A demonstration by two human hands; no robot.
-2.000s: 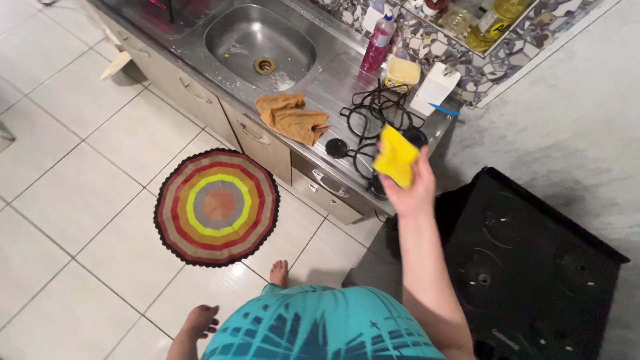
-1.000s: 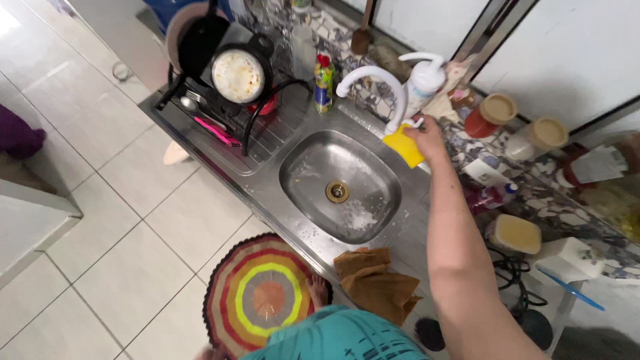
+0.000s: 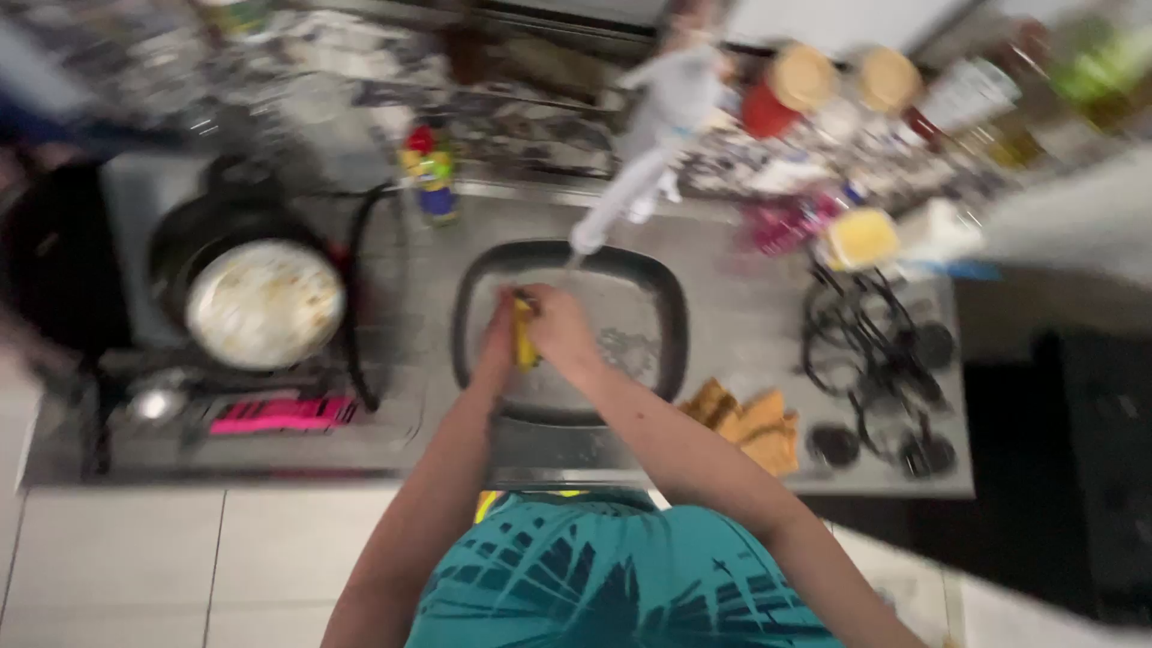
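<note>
Over the steel sink basin (image 3: 630, 360), a yellow sponge or cloth (image 3: 525, 337) is squeezed between my two hands. My left hand (image 3: 497, 337) presses on its left side, and my right hand (image 3: 553, 326) grips it from the right. Just above and to the right of my hands is the tip of the white faucet (image 3: 621, 198), with what looks like a thin stream of water under it. An orange-brown cloth (image 3: 751, 425) lies at the basin's lower right. Motion blur hides the exact finger positions.
At left, a dark pot (image 3: 193, 225) and a light round pan or lid (image 3: 265, 304) sit by pink-handled utensils (image 3: 283, 414). A colourful bottle (image 3: 430, 175) stands behind. Black stove grates (image 3: 868, 351) and a yellow-topped tub (image 3: 861, 238) are at right, with a black stove (image 3: 1062, 450) beyond.
My right hand has come down from beside the faucet into the basin area with the yellow sponge or cloth. My left hand now meets it there. The view has swung to centre on the sink.
</note>
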